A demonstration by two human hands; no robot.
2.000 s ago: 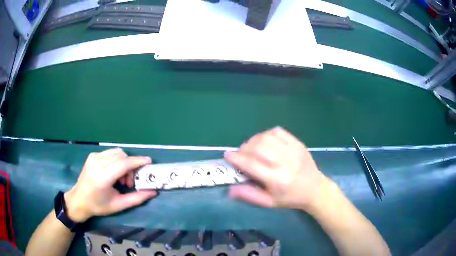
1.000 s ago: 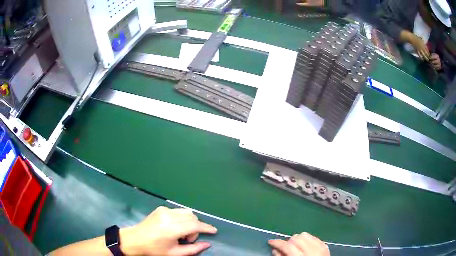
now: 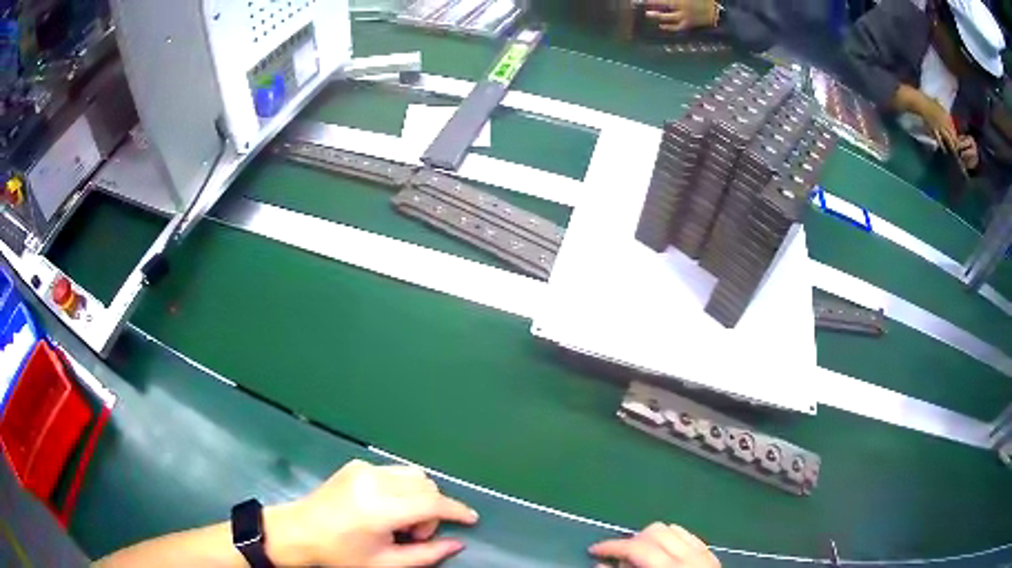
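My left hand (image 3: 377,519) rests palm down at the bottom, its index finger stretched out and nothing held. My right hand (image 3: 657,548) is cut off by the bottom edge; its visible fingers hold nothing. A grey six-hole bar (image 3: 721,435) lies on the green surface beyond my right hand, apart from both hands, its round recesses facing up. It lies just in front of the white board (image 3: 566,322). The tip of the tweezers (image 3: 835,551) shows at the bottom right; the rest is out of the picture.
Stacked bars (image 3: 732,189) stand on the white board. Loose bars (image 3: 477,227) and a long flat bar (image 3: 472,117) lie beyond. At left are a white machine (image 3: 178,100), an emergency stop button (image 3: 64,293) and a red bin (image 3: 47,422). People sit opposite.
Two seconds ago both hands held a bar near me; now they are off it. Since one second ago, the bar beyond has shifted right and slightly nearer in the picture. My hands barely moved.
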